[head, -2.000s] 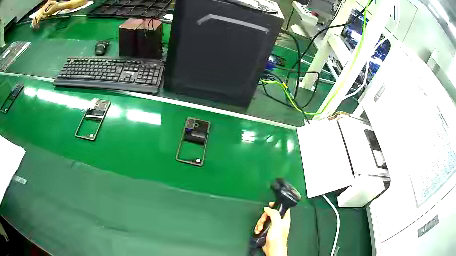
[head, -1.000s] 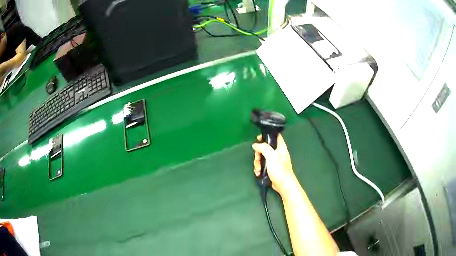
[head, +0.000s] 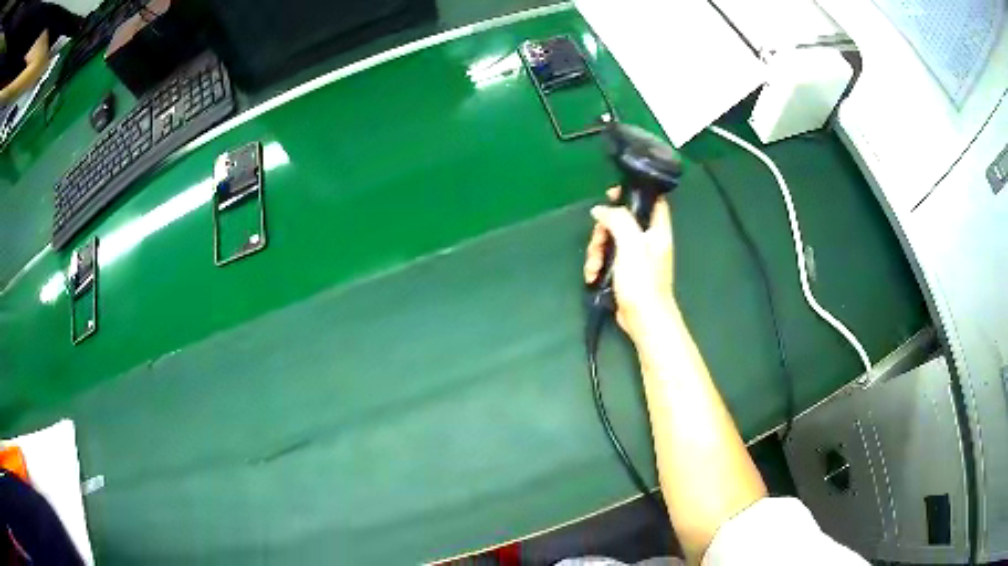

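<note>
My right hand [head: 638, 257] is closed around the grip of a black barcode scanner [head: 646, 160], held upright right of centre, its head slightly blurred. A thin black cord hangs from the grip. The scanner head is close to the lower corner of a phone frame [head: 559, 73] near the white sheet. A second phone frame [head: 239, 197] lies left of centre, and a third phone frame [head: 84, 285] lies at the far left. All lie on the glossy green strip [head: 409, 144]. My left hand is not in view.
A white sheet [head: 685, 55] and white box [head: 798, 94] stand at upper right, with a white cable [head: 790, 210] below. A keyboard [head: 144, 144] and mouse [head: 103, 112] are at upper left. Another person's arm shows top left. White paper with an orange item lies bottom left.
The view has shifted. The phone frames have moved right along the strip; one now lies beside the scanner and white sheet. My right hand still holds the scanner.
</note>
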